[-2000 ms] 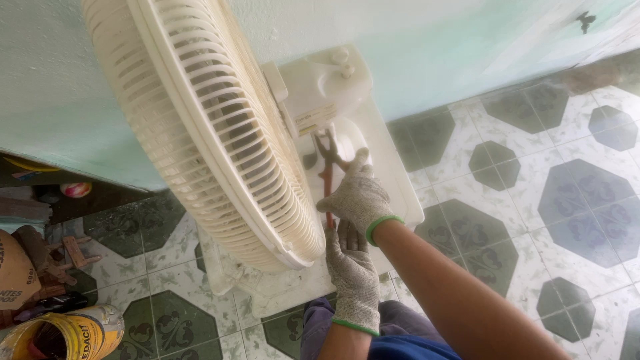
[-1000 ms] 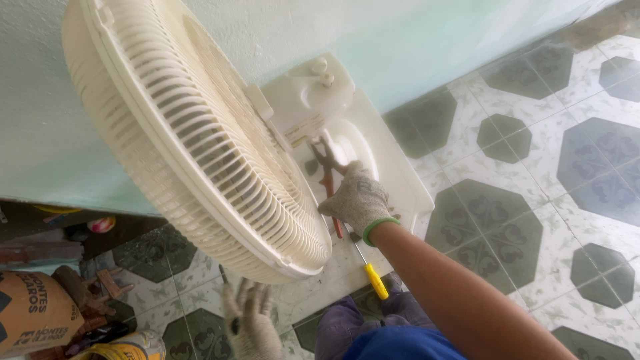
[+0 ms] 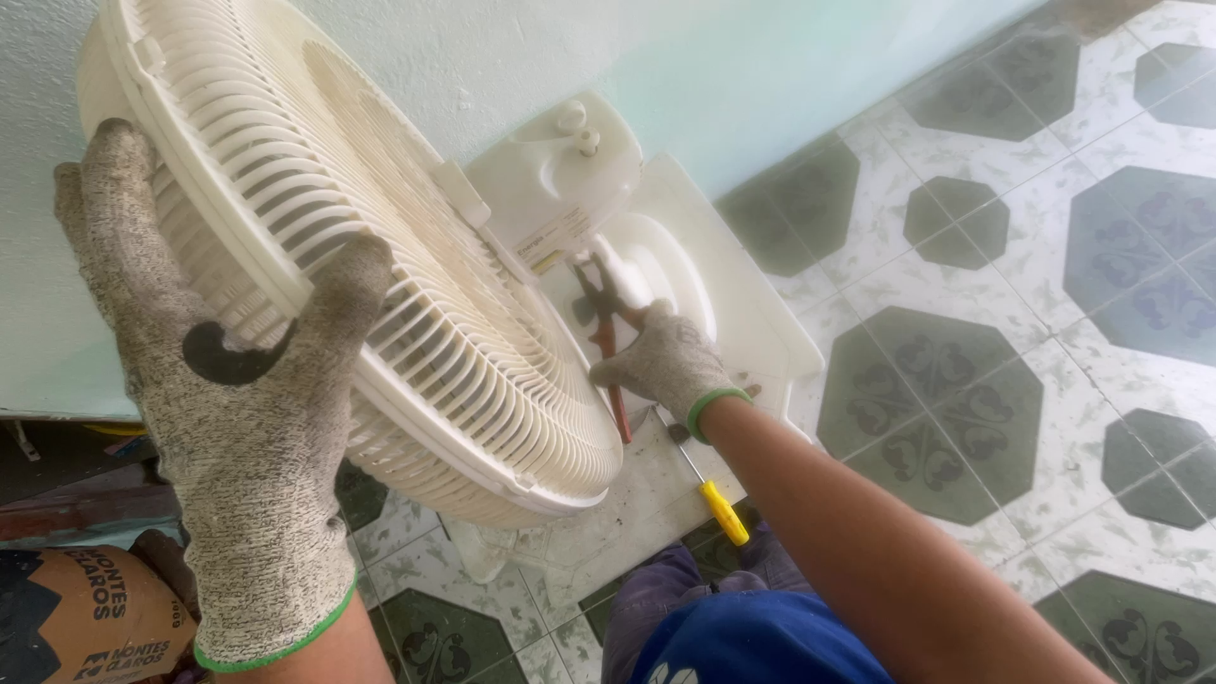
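A white electric fan (image 3: 446,313) with a round slatted grille leans over its square plastic base (image 3: 760,275). My left hand (image 3: 247,380), in a grey knit glove with a green cuff, grips the rim of the grille at the left. My right hand (image 3: 670,356), gloved alike, holds red-handled pliers (image 3: 605,323) by the fan's neck, jaws near the underside of the motor housing (image 3: 560,176); whether the jaws grip anything is unclear. A screwdriver with a yellow handle (image 3: 724,513) lies on the near edge of the base.
A pale green wall (image 3: 722,57) stands right behind the fan. Patterned floor tiles (image 3: 931,408) extend to the right. A brown paper sack (image 3: 104,608) and other items sit at the lower left. My knees are close to the near edge of the base.
My left hand has left the pliers area, passed low beside the fan, and now holds the grille rim. The yellow screwdriver shows on the base since one second ago. My right hand stays at the pliers.
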